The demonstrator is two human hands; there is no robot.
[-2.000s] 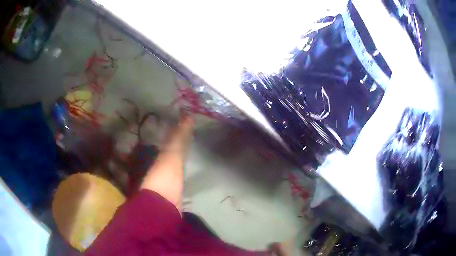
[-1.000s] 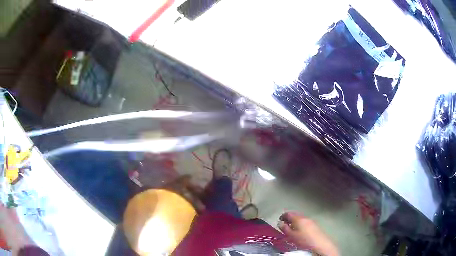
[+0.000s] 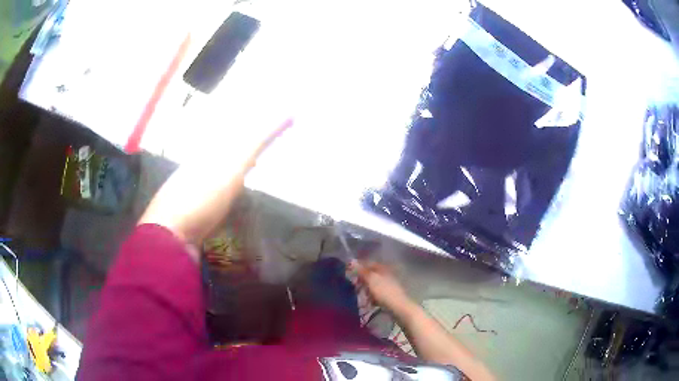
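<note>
A stack of bagged dark pieces [image 3: 491,126] lies on the white table, with a pale printed band across its far end and glare on the plastic. I see no tie around it. My left hand [image 3: 212,175] reaches over the table's near edge, left of the stack; glare washes it out, and whether it holds anything cannot be told. My right hand [image 3: 372,283] is low beside the table, its fingers closed on a thin pale strip [image 3: 343,242] that rises towards the table edge. The rest of the strip is not clear.
A black phone [image 3: 222,53] and a red edge strip [image 3: 158,97] lie on the table [image 3: 335,97] at the left. More bagged dark pieces [image 3: 655,201] are at the right. A yellow object [image 3: 42,348] sits on another surface at lower left. Red scraps lie on the floor.
My left hand now shows over the table edge. My right hand has moved up and left and holds the thin strip. The two long white strands at left are gone from view.
</note>
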